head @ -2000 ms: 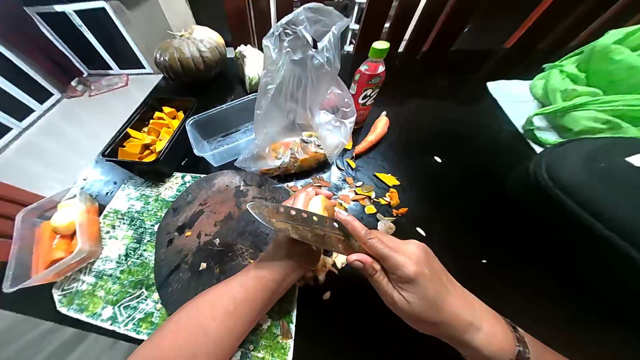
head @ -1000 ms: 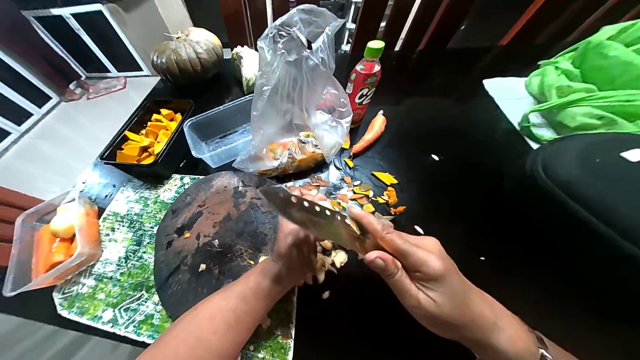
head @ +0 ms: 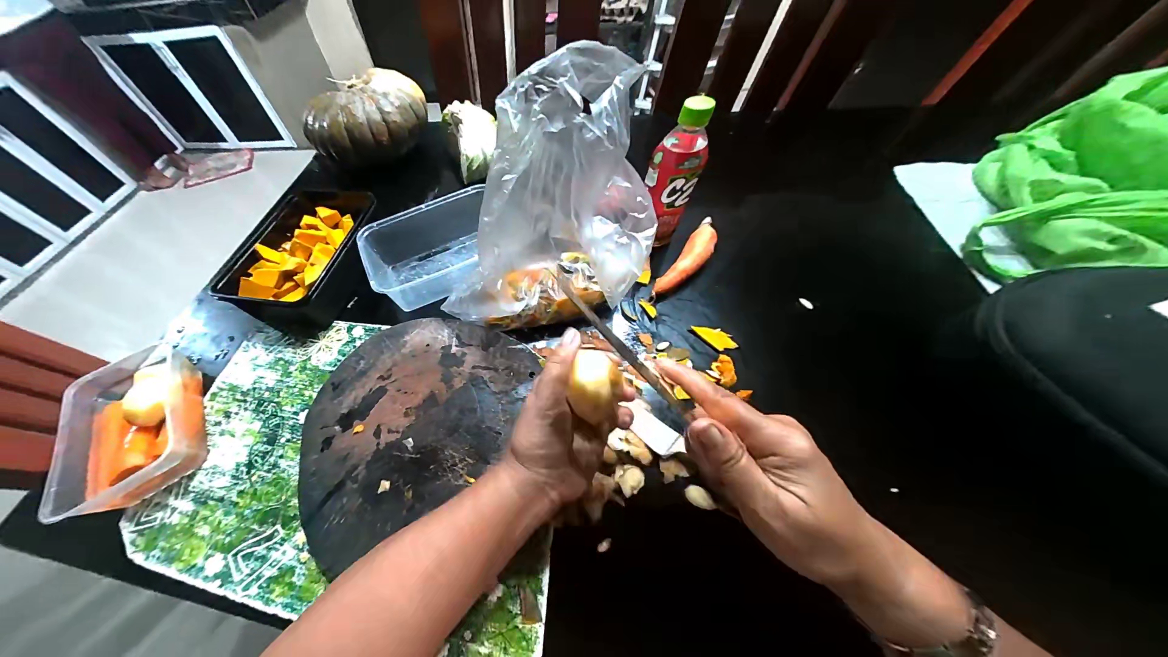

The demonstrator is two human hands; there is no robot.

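Note:
My left hand is closed around a peeled, pale yellow potato, its end showing above the fingers. In my right hand is a kitchen knife, seen nearly edge-on, its blade slanting up and left just beside the potato. Below both hands, peelings lie on the dark table, with orange and yellow scraps a little farther back. A round dark chopping board rests to the left of my left hand, on a green patterned mat.
A clear tub holds carrots and a pale vegetable. Farther back are a black tray of cut squash, a clear container, a plastic bag with scraps, a red bottle, a carrot and a squash. Green bags lie right.
My left hand has turned and come up, so the potato now shows clearly. The knife has tilted from showing its broad side to nearly edge-on, still in my right hand.

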